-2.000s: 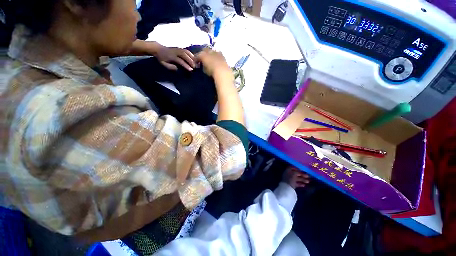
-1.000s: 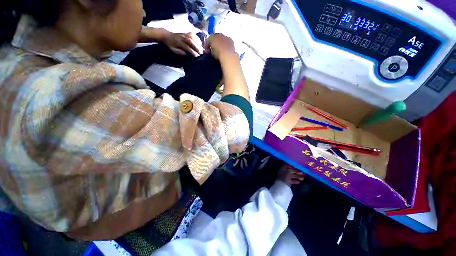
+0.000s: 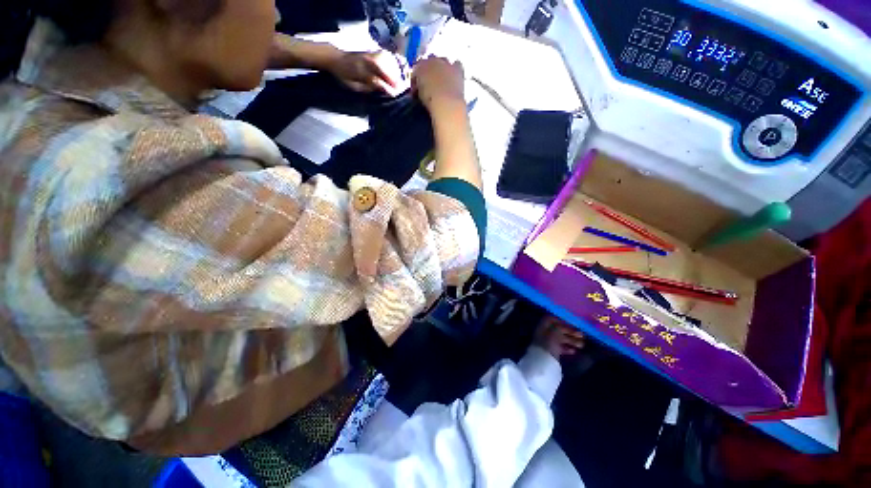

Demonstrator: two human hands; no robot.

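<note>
My left hand (image 3: 561, 339), in a white sleeve that comes in from the bottom edge, is low beside the table's blue edge. It is small and dim; no object shows in it. My right hand is out of view. Another person in a plaid shirt sits at left, both hands on black fabric (image 3: 387, 129) near the sewing machine's needle area (image 3: 390, 27). A small white piece shows between that person's fingers. A white sheet (image 3: 320, 132) lies partly under the fabric. Scissors (image 3: 428, 164) are mostly hidden by the person's forearm and fabric.
A black phone-like rectangle (image 3: 537, 154) lies beside an open purple box (image 3: 659, 334) with pencils and a green-handled tool (image 3: 750, 225). The white machine body (image 3: 626, 119) with its lit panel stands behind. Red fabric (image 3: 836, 286) is at the far right.
The other person's hands have moved up towards the needle with the black fabric. More of the white sheet shows, and less of the scissors. My left hand has barely moved.
</note>
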